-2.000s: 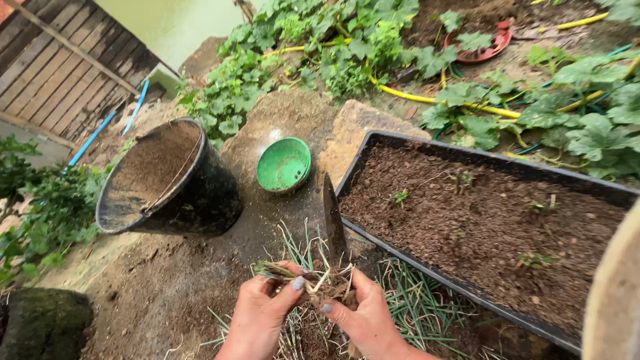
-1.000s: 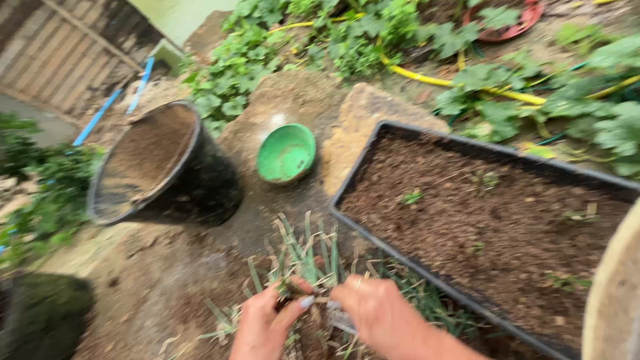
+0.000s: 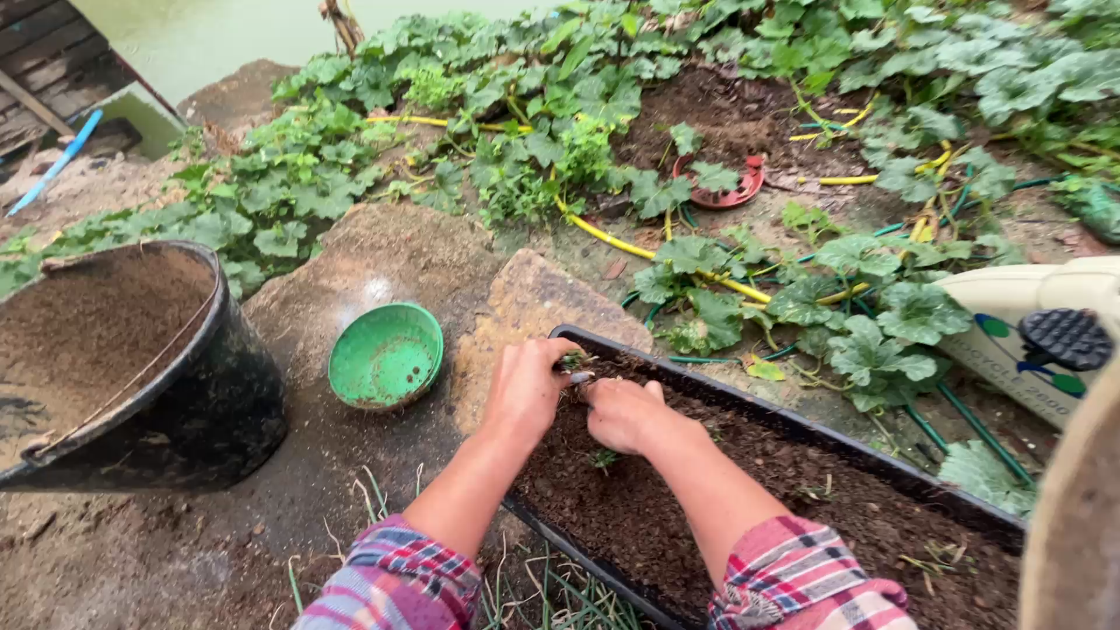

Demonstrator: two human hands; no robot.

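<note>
My left hand point(image 3: 527, 385) pinches a small green seedling point(image 3: 575, 360) at the far left corner of a black plastic planter trough point(image 3: 770, 402). Close beside it, my right hand point(image 3: 626, 413) reaches down to the dark soil point(image 3: 647, 507), its fingertips hidden near the seedling's base; whether it grips anything I cannot tell. Another small plant point(image 3: 604, 458) stands in the soil just below my hands, and more sprigs are set further right along the trough. Long green leaves of a pulled plant bundle point(image 3: 560, 595) lie on the ground by the trough's near side.
A black bucket point(image 3: 236, 394) lies tilted at the left, soil coating its inside. Near it a green bowl point(image 3: 387, 356) rests on rock. Beyond the trough are leafy vines point(image 3: 700, 262), a yellow hose point(image 3: 604, 234), a red plastic ring point(image 3: 739, 185) and a cream container point(image 3: 1024, 324).
Both hands have moved from the long-leaved bundle on the ground to the far left corner of the trough. The view has shifted to the right.
</note>
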